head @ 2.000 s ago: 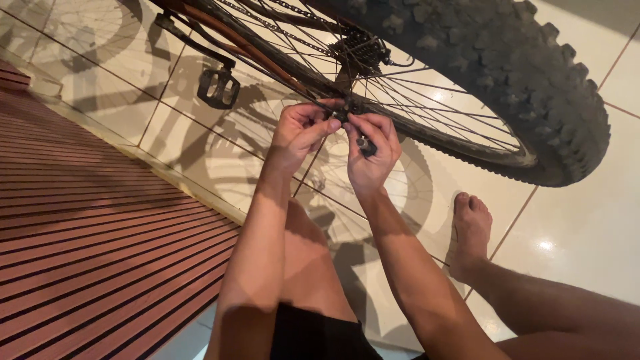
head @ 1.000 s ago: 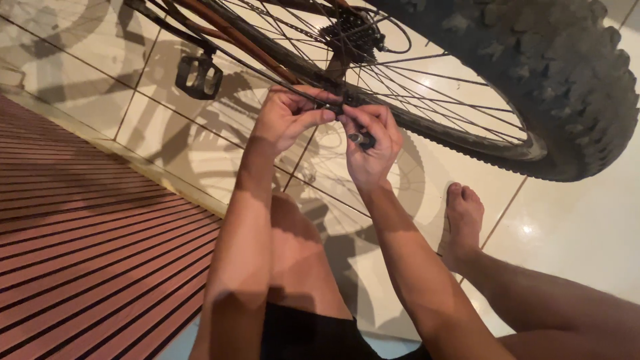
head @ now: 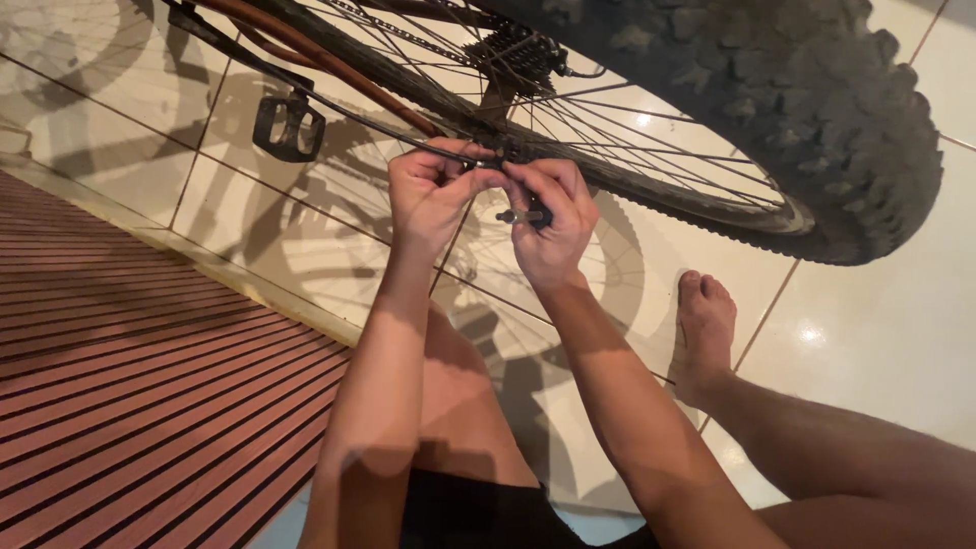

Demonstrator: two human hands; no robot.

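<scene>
My left hand (head: 435,191) pinches the end of a black cable housing (head: 381,131) that runs along the bicycle's frame, close to the rear axle area. My right hand (head: 555,210) meets it there, thumb and index finger at the same small dark fitting (head: 499,152). A short tool with a metal tip and a dark handle (head: 522,217) is tucked in the right palm, its tip pointing left. Just above the hands are the rear wheel's spokes and the cassette (head: 515,57). The fingers hide most of the fitting.
A knobby tire (head: 762,99) fills the upper right. The bicycle's pedal (head: 288,128) juts out at upper left, near the orange frame tube (head: 366,80). Red slatted panelling (head: 152,366) lies at lower left. My bare foot (head: 705,328) rests on the white floor tiles (head: 862,343).
Both hands stay at the fitting beside the wheel, with the tool still in the right palm. The fingers have shifted only slightly.
</scene>
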